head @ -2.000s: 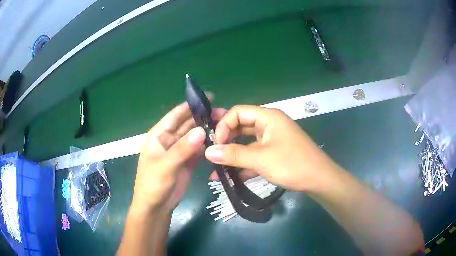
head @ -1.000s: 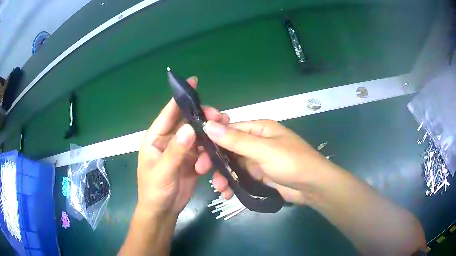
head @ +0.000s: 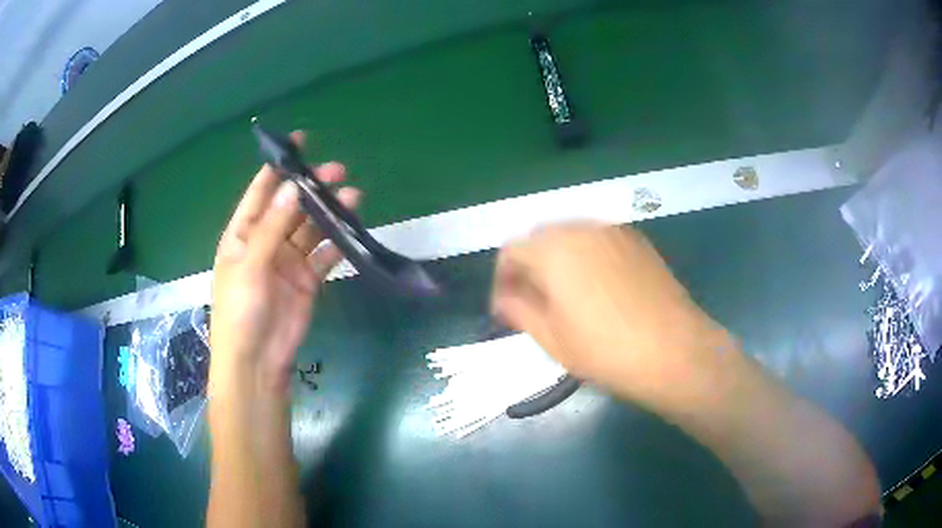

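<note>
The black pen housing (head: 356, 239) is in my left hand (head: 258, 273), held between thumb and fingers over the white rail. Its pale tip points up and left, and its wide rear end points down and right, blurred. My right hand (head: 594, 304) is apart from the housing, blurred, with fingers curled; I cannot tell whether it holds anything. White sticks (head: 475, 382) lie fanned on the bench beside and below it. A dark curved handle (head: 542, 398) shows at the sticks, partly hidden by my right hand.
Pen units lie on the green belt (head: 413, 124), beyond the white rail (head: 713, 186). Small black parts (head: 310, 373) lie right of my left wrist. A clear bag of black parts (head: 184, 371) and a blue bin (head: 72, 413) are left. White pins (head: 895, 340) lie right.
My left hand has moved left with the housing. My right hand has let go of the housing and moved apart from it. The belt units have shifted left.
</note>
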